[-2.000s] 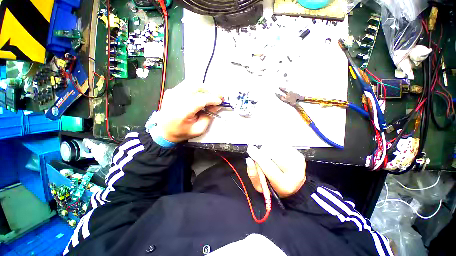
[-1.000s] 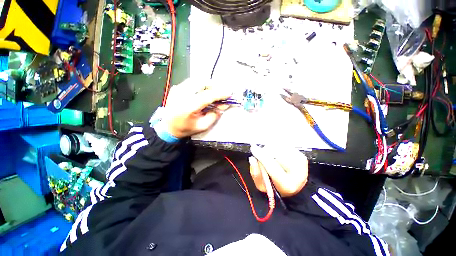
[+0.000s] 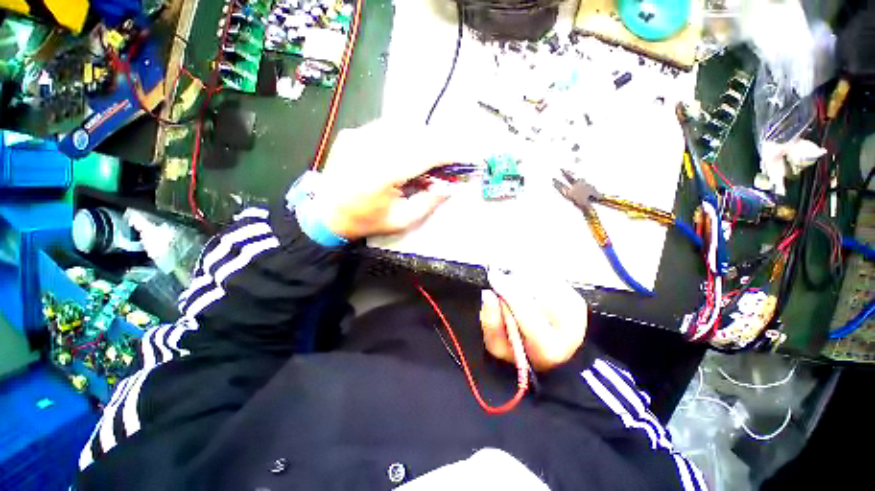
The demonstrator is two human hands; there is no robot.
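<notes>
A small green-teal circuit board (image 3: pixel 501 177) lies on the white sheet (image 3: pixel 451 240). My left hand (image 3: pixel 384 187) is just left of it, fingers closed on dark and red leads whose ends reach the board's left edge. My right hand (image 3: pixel 537 321) is at the bench's front edge, closed on a red test probe (image 3: pixel 518 350) with its red wire looping below; a dark thin piece shows beside it. The probe's tip is not clear. Cutting pliers (image 3: pixel 587 198) with blue and orange-yellow handles lie open right of the board.
Loose components (image 3: pixel 576 72) are scattered on the sheet's upper part. A black fan base (image 3: pixel 508 19) and teal disc (image 3: pixel 654 14) stand behind. Larger boards (image 3: pixel 309 38) lie upper left. A wire bundle (image 3: pixel 712 259) runs along the right. Blue bins (image 3: pixel 38 230) are at left.
The view has shifted. The small board now shows its plainer green face with a different outline and angle. My left hand still holds the leads; my right hand has barely moved.
</notes>
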